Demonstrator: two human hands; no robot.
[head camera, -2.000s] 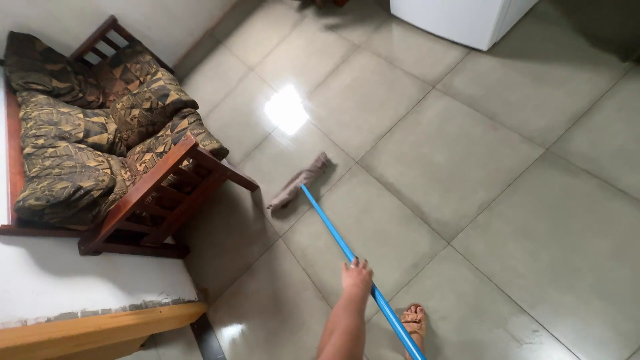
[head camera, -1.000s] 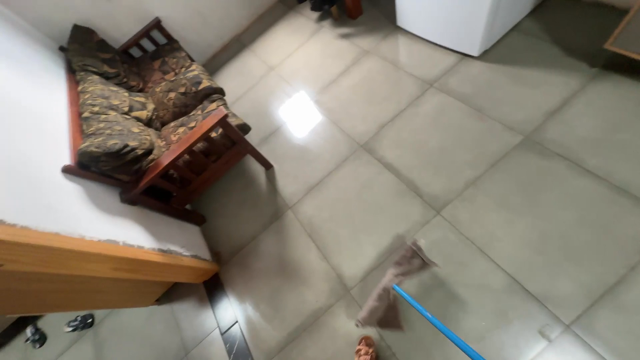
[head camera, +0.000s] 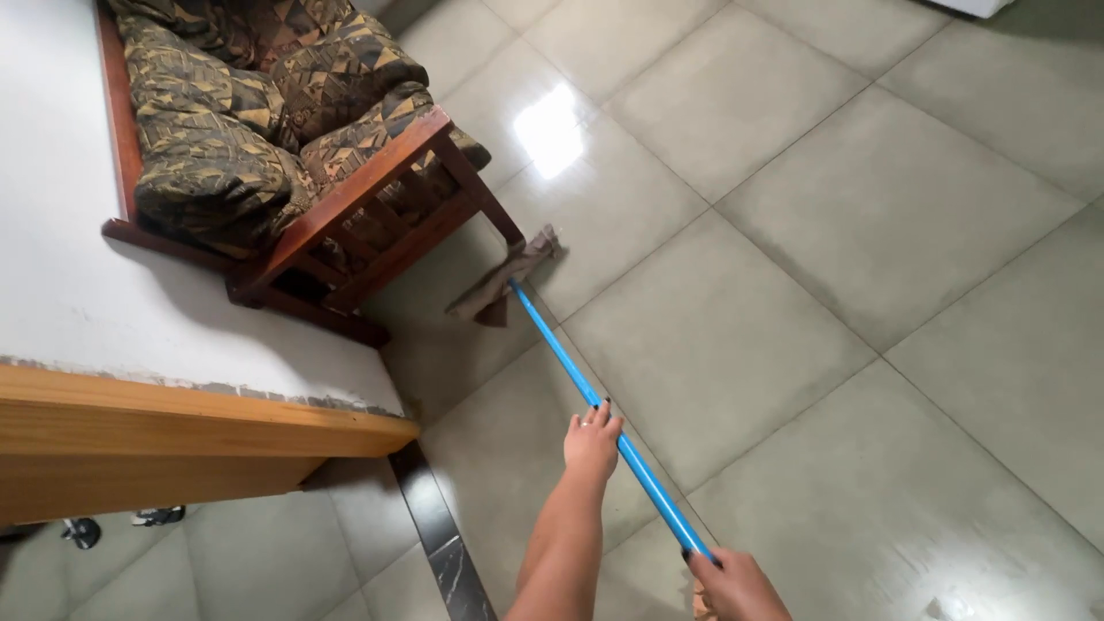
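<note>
Both hands hold a long blue pole (head camera: 651, 487) that runs from the lower right up to a brownish-grey cloth (head camera: 504, 280) on the tiled floor. My left hand (head camera: 593, 440) is closed around the middle of the pole, with a ring on one finger. Lower down, near the pole's end, my right hand (head camera: 733, 582) grips it. The cloth lies draped over the pole's far end, beside the front leg of a wooden sofa (head camera: 379, 194); whatever head it covers is hidden.
Patterned cushions (head camera: 216, 164) lie on the sofa against a white wall (head camera: 198, 319). An orange-brown wooden door frame (head camera: 207, 423) juts in at left, by a dark threshold strip (head camera: 431, 509). Shoes (head camera: 82, 533) rest beyond it. A white appliance's corner (head camera: 979, 7) shows at top right.
The cloth-covered end of the pole has moved from the open floor to beside the sofa's leg. Both hands are now in view; one second ago neither was. The view has shifted closer to the sofa.
</note>
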